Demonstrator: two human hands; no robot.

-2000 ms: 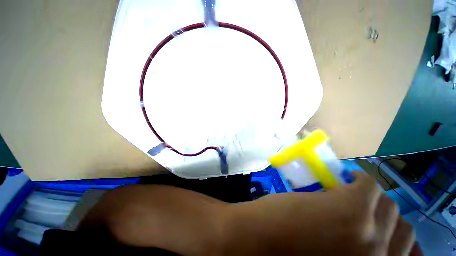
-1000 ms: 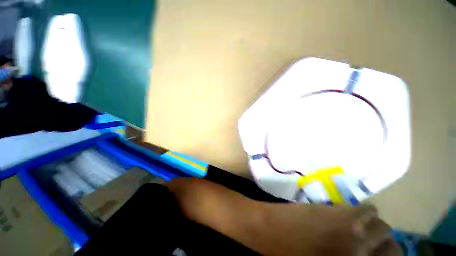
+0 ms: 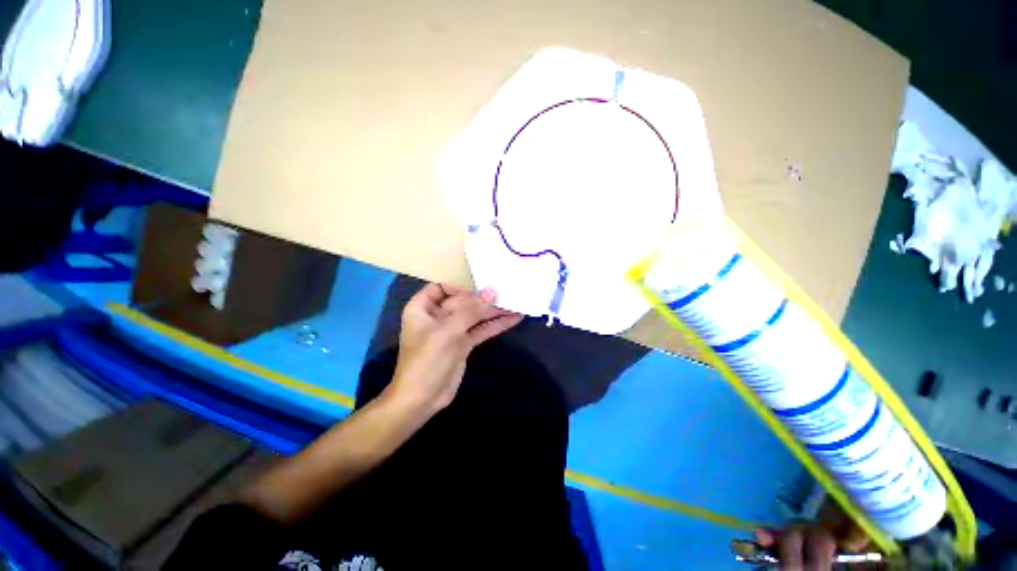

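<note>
The white plastic housing (image 3: 586,167) lies flat on the tan cardboard sheet (image 3: 335,145). A thin dark red wire loop (image 3: 677,178) lies on it, with a curved tail at the lower left and small grey tape pieces. My left hand (image 3: 441,335) grips the housing's lower left edge with the fingertips. The caulking gun (image 3: 842,351), a yellow frame around a white, blue-banded cartridge, points up-left over the housing's lower right. Its nozzle is lost in the glare. My right hand (image 3: 809,547), partly cut off at the bottom edge, holds the gun's rear.
A white housing (image 3: 50,73) lies on the green surface at the upper left. Crumpled white tissue (image 3: 953,206) lies right of the cardboard. An open cardboard box (image 3: 184,273) with white parts and blue crates (image 3: 123,379) stand below left, over the blue floor.
My left hand has come away from the gun's front and moved left to the housing's edge. The view has shifted, and the gun's long frame and my right hand now show.
</note>
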